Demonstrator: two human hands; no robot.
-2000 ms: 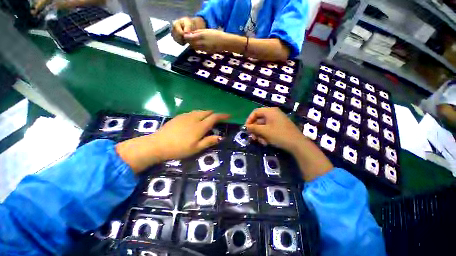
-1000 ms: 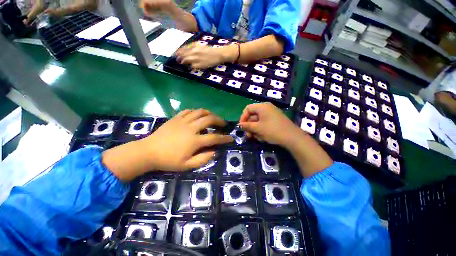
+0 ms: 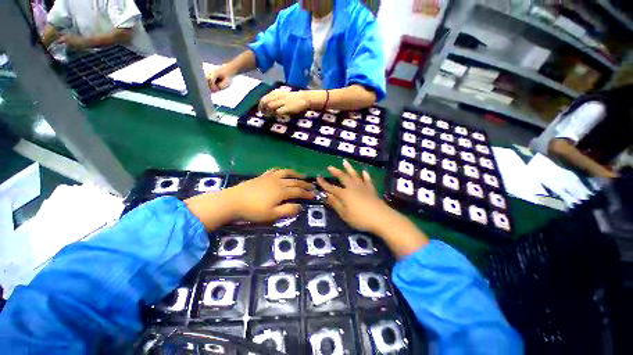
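A black tray [image 3: 248, 306] with square pockets lies in front of me. Its pockets hold silver-white squarish components with dark round centres, such as one near the middle [image 3: 320, 244]. My left hand [image 3: 262, 196] is palm down over the far rows, fingers slightly bent, hiding some pockets. My right hand [image 3: 355, 201] is over the far right part, fingers spread, fingertips down. Both hands' fingertips meet around a component [image 3: 320, 195] in the far row, mostly covered by them. No object shows gripped in either hand.
Two more filled trays stand across the green bench [image 3: 239, 152], one before a person in blue [image 3: 350, 45], one at right [image 3: 450, 166]. White sheets [image 3: 69, 220] lie at left. A dark ridged stack [image 3: 548, 277] is at right. Metal posts rise at left. Other people sit beyond.
The view has shifted. My right hand's fingers have gone from pinched together at a component to spread over the tray. The component, earlier tilted at my fingertips, now sits lower between both hands.
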